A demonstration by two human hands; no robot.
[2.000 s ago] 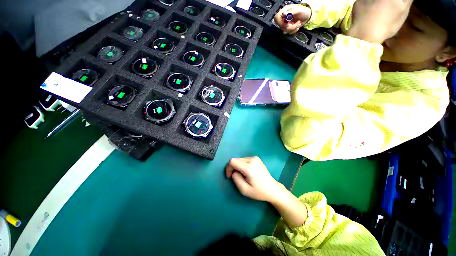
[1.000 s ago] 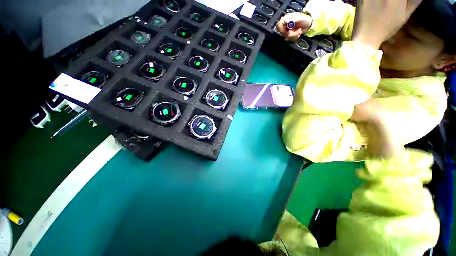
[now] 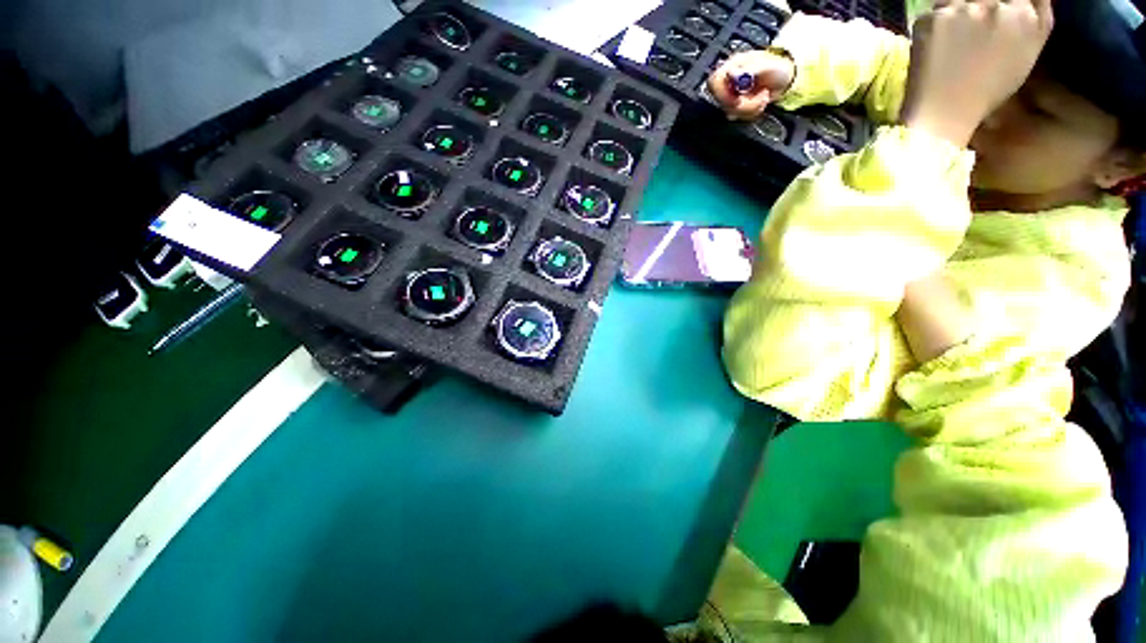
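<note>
A black foam tray (image 3: 415,239) of round smartwatches, one of them at its near corner (image 3: 527,329), lies in front of me. Each pocket I can make out holds a watch, many with a small green lit square. A white label (image 3: 216,232) is on its left corner. A smartphone (image 3: 666,254) lies flat right of the tray. A yellow-sleeved arm, seemingly my right, rises from the lower right; its bare forearm shows, but the hand is hidden behind the neighbouring person's sleeve. My left hand is out of the picture.
A neighbouring person (image 3: 829,289) leans in at right, one hand raised by the head, the other holding a small dark item over another watch tray (image 3: 685,44). Small white devices (image 3: 122,302), a slim stick (image 3: 195,320), a yellow marker (image 3: 50,550) and a white strip (image 3: 214,465) are at left.
The hand that rested on the green mat has lifted off and moved up and right, behind the neighbour's sleeve. The view has shifted slightly, so tray and phone appear lower and further right.
</note>
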